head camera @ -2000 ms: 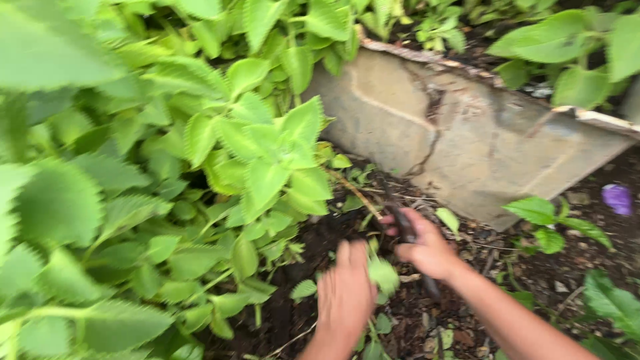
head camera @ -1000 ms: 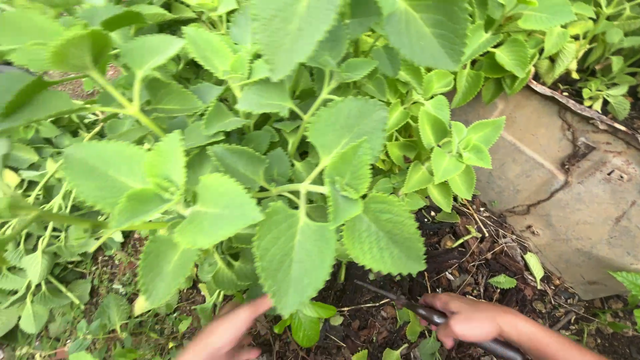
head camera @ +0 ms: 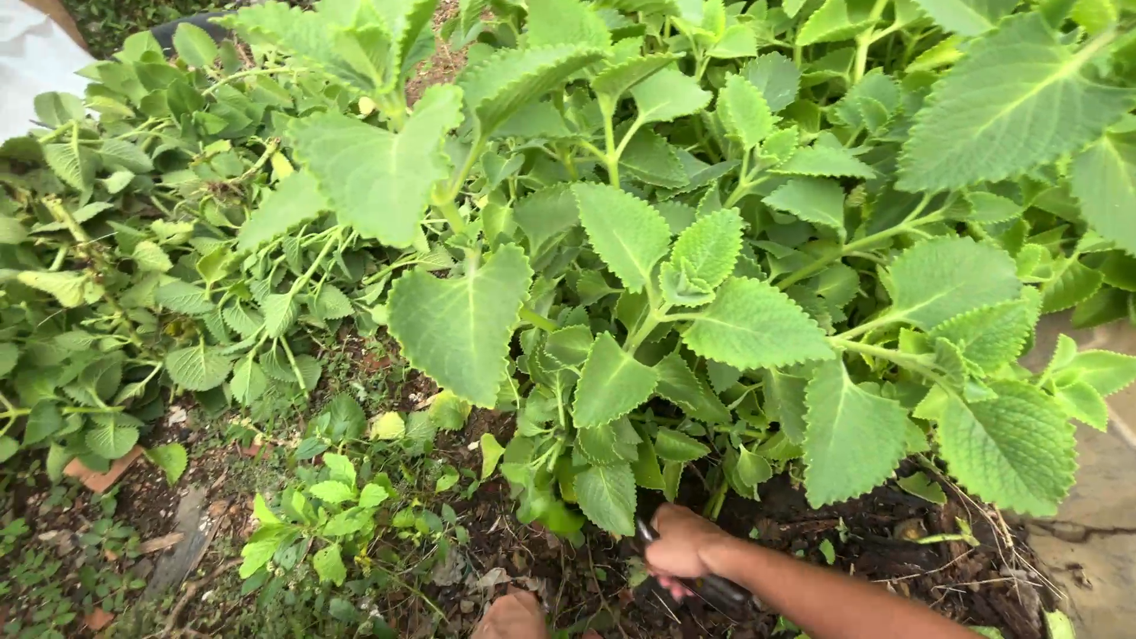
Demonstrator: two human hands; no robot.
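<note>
My right hand (head camera: 688, 543) grips the dark handle of a hand tool (head camera: 726, 589) low at the base of a leafy plant (head camera: 621, 377). One end of the tool sticks out below my wrist; its working end is hidden by the leaves. The plant has broad, bright green leaves with toothed edges and thick pale stems, which hang over the soil around my fingers. My left hand (head camera: 511, 616) is at the bottom edge, left of the right one and just over the soil. Only a small part of it shows, so its fingers cannot be made out.
Drooping leafy stems (head camera: 293, 302) lie in a heap at the left. Small weeds (head camera: 328, 515) grow in the littered soil before me. A brick fragment (head camera: 102, 469) is at the lower left, a cracked stone slab (head camera: 1087, 532) at the right edge, and something white (head camera: 40, 67) at the upper left.
The view has swung left, showing the heap of drooping stems. My right hand, with the tool, is now close under the plant's leaves; a second ago the tool's thin blade showed beside them.
</note>
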